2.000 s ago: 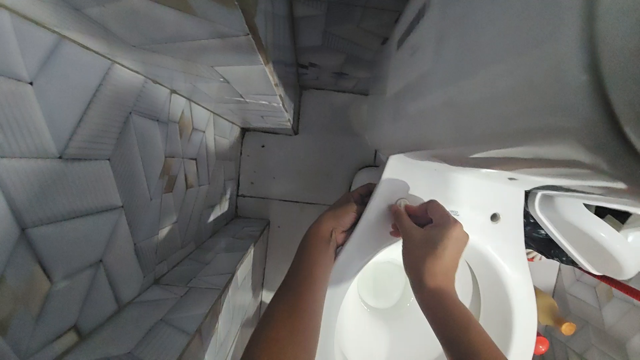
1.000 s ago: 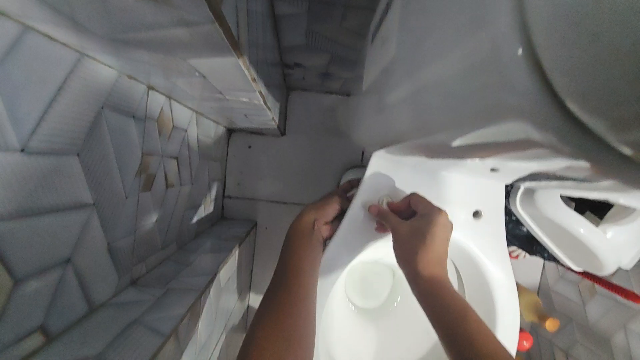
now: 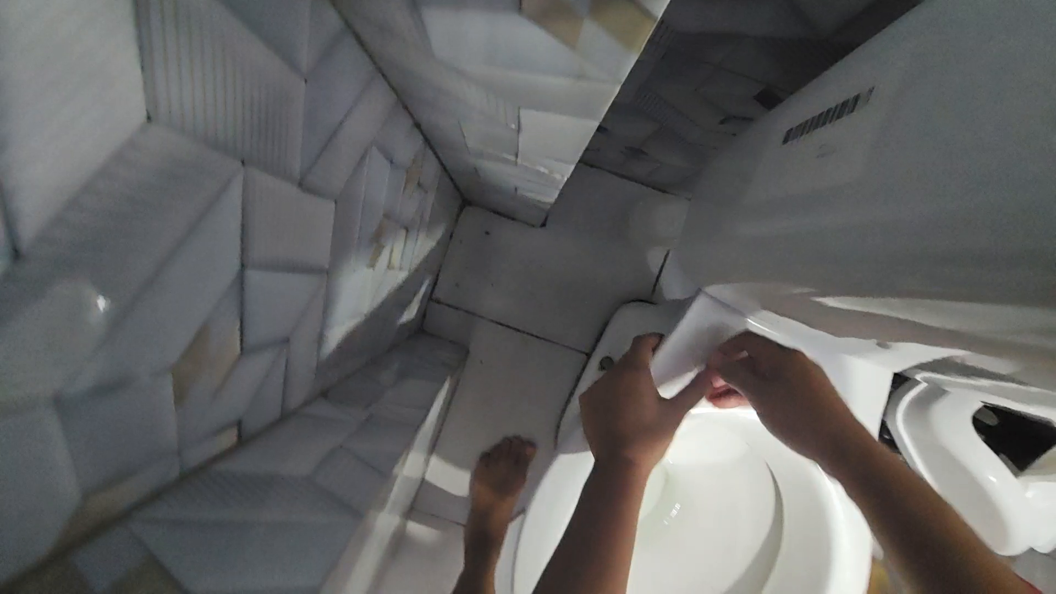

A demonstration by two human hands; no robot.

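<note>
A white ceramic toilet bowl point(image 3: 833, 520) fills the lower middle right. Both my hands are at the left part of its rear deck. My left hand point(image 3: 635, 404) lies along the deck's left edge, its fingertips partly hidden over the side and its thumb reaching toward the other hand. Close beside it, my right hand point(image 3: 767, 388) has its fingers bent together over the deck; whether something small is between them is hidden. The white toilet tank point(image 3: 891, 214), bearing a barcode label, rises behind the bowl.
A white toilet seat point(image 3: 932, 429) lies to the right of the bowl. Geometric-tiled walls point(image 3: 272, 214) and a tiled ledge point(image 3: 297, 487) border the left side. A bare foot point(image 3: 503, 470) stands on the floor tiles point(image 3: 528, 371) between ledge and bowl.
My left hand has come up from low at the bowl's side, and its thumb now meets my right hand's fingers. The view has shifted, showing a foot and more floor.
</note>
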